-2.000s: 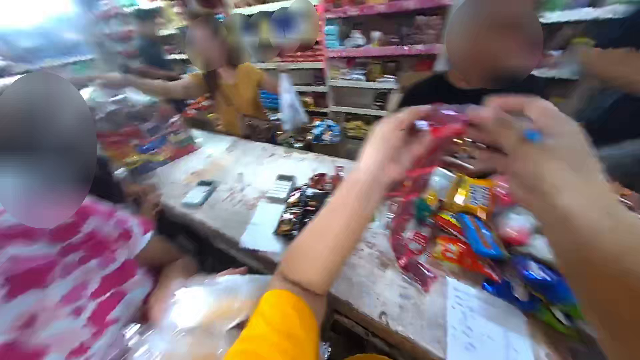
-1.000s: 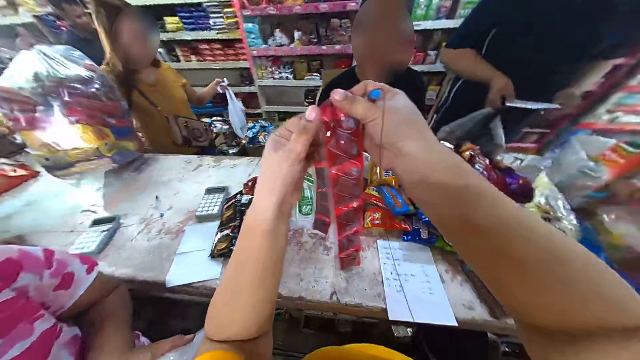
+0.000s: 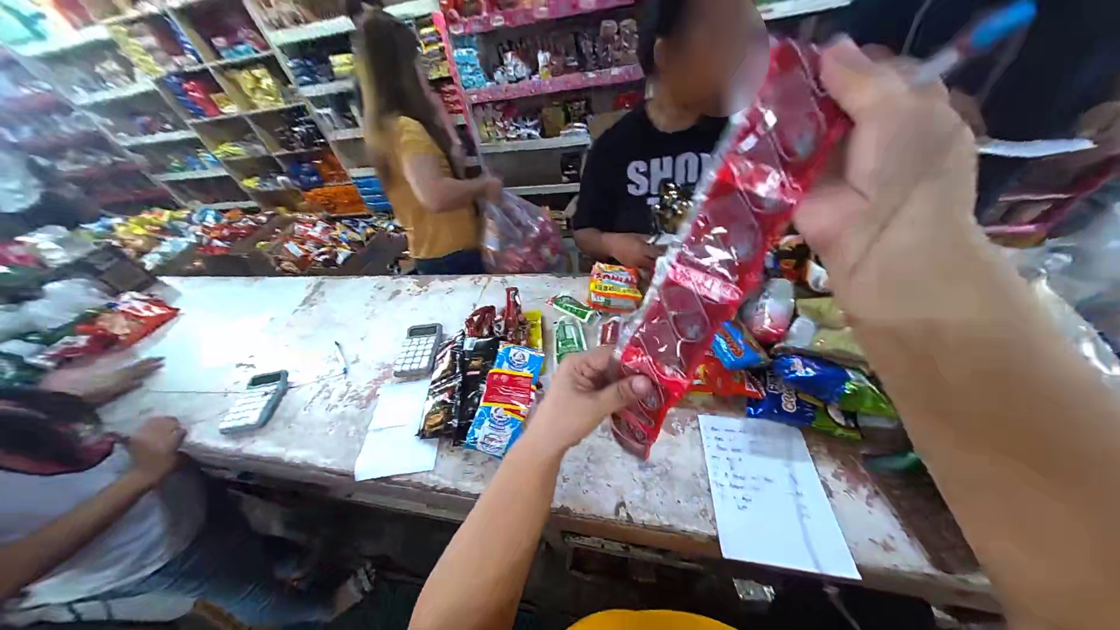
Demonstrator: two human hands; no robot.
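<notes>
A long strip of red plastic sachets (image 3: 700, 262) slants across the middle of the view, above the counter. My right hand (image 3: 892, 157) grips its upper end and also has a blue-capped pen (image 3: 984, 35) between the fingers. Near the lower end, my left hand (image 3: 591, 394) pinches the strip. Left of that hand, blue, white and red sachets (image 3: 507, 398) lie on dark sachet strips (image 3: 455, 381). Behind and right of the red strip are colourful snack packs (image 3: 809, 381). A handwritten paper sheet (image 3: 770, 494) lies at the counter's near edge.
The worn white counter (image 3: 302, 306) also holds two calculators (image 3: 254, 402) (image 3: 417, 350), a pen (image 3: 340, 357) and a blank-looking paper (image 3: 394, 437). A person in a black shirt (image 3: 630, 166) stands across it. Another person's hands (image 3: 153, 442) rest at left. Stocked shelves (image 3: 525, 87) stand behind.
The red strip, upright between my hands a second ago, now slants, with my left hand at its lower part. Blue, white and red sachets now show on the dark strips.
</notes>
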